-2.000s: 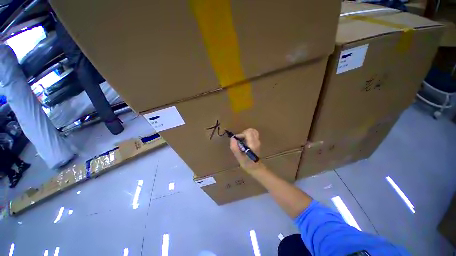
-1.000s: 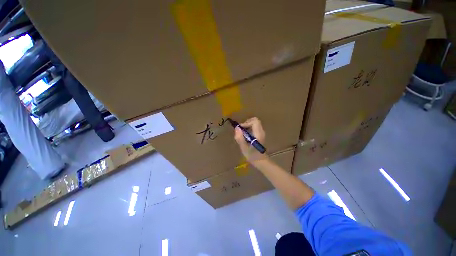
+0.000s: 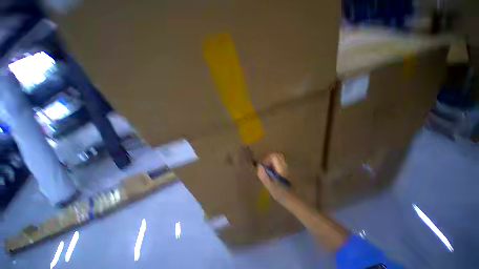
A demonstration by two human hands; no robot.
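The picture is blurred. My right hand (image 3: 273,171) holds a dark marker pen (image 3: 277,176) at the side of the middle carton (image 3: 210,171) in a stack. Faint dark writing shows on the carton just left of the pen; it is too blurred to read. Yellow packing tape (image 3: 233,86) runs from the upper carton (image 3: 142,68) over the seam onto the middle one. A white shipping label (image 3: 181,153) is on the middle carton's left end. My left hand is not in view.
Another carton (image 3: 386,126) with a white label stands at the right. A long flat carton (image 3: 107,202) lies on the shiny floor at the left. Legs of a person (image 3: 34,142) are beyond it. A blurred dark stool (image 3: 454,107) is at the far right.
The view has shifted, so the cartons appear lower, and it has blurred. My right hand still holds the pen; two characters were visible on the middle carton one second ago.
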